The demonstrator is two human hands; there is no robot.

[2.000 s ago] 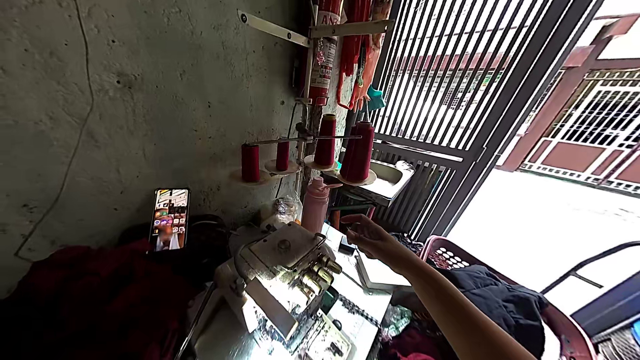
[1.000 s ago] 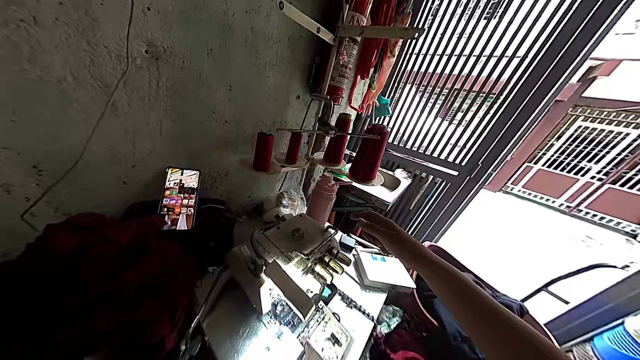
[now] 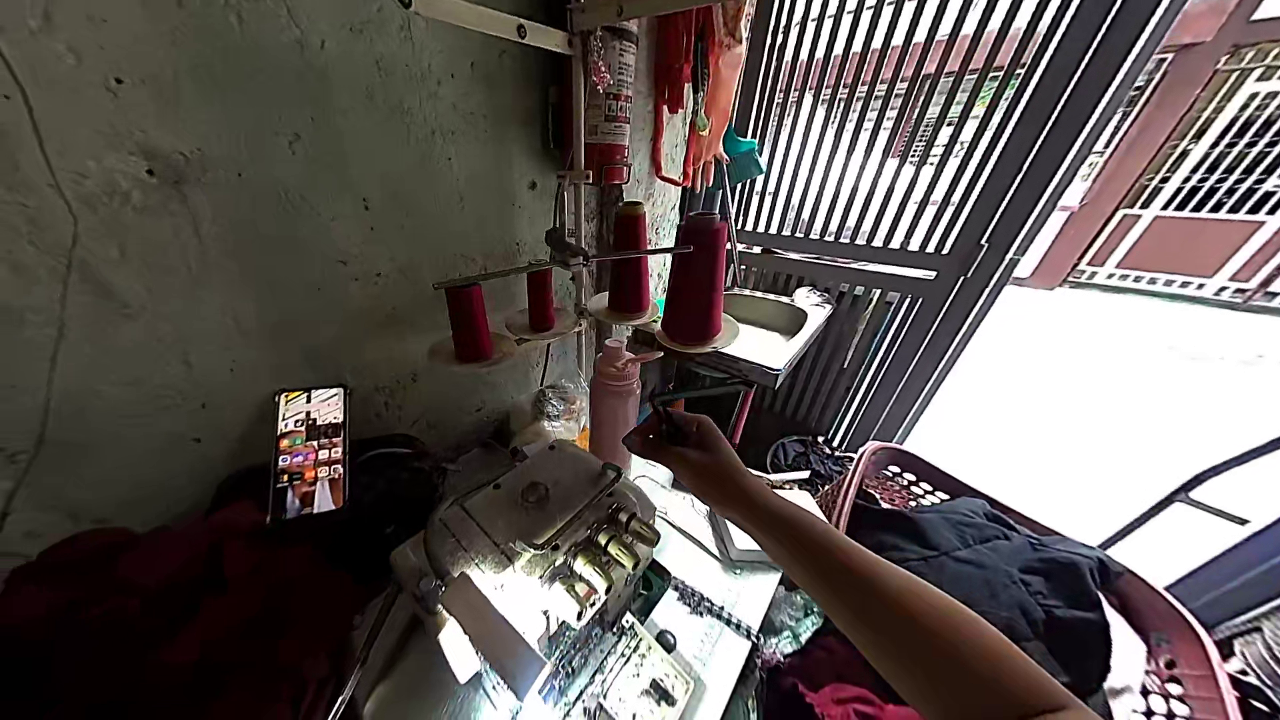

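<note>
My right hand reaches in from the lower right, its fingers closed around a small dark object that I cannot identify. It is just right of a pink bottle and above the white table. An overlock sewing machine stands left of the hand, its lamp glaring on the needle area. Behind it, several cones of dark red thread sit on a thread stand. My left hand is not in view.
A lit phone is at the wall, over dark red fabric. At the right, a pink plastic basket holds dark clothing. Behind are a metal sink, a barred gate and a fire extinguisher.
The fingers of my right hand have closed on a small dark object near the pink bottle. The view has shifted somewhat.
</note>
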